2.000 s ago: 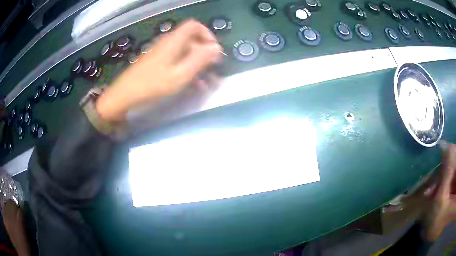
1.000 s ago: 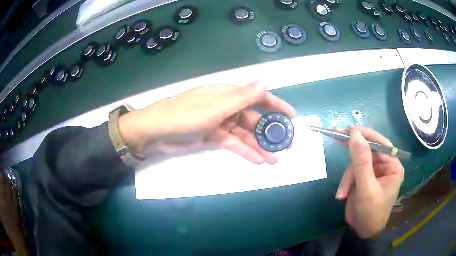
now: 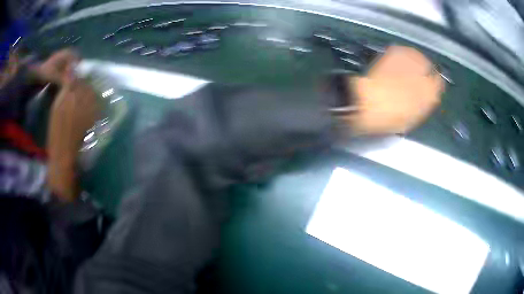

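Observation:
My left hand is strongly blurred and reaches out over the green conveyor belt at the upper right. Its fingers cannot be told apart, and I cannot see whether it holds a part. Blurred round black parts lie on the belt to the right of the hand, and others show as streaks to its left. The white wipe lies flat on the green tabletop below the hand. My right hand is out of the picture.
Another person's bare arm and dark clothing show at the left. A pale edge rail runs between belt and tabletop. A pale curved rail bounds the belt's far side. My grey sleeve crosses the middle.
The view has swung left. My left hand has moved from above the wipe, where it held a round black part, out over the belt. My right hand with the pointed tool has left the picture.

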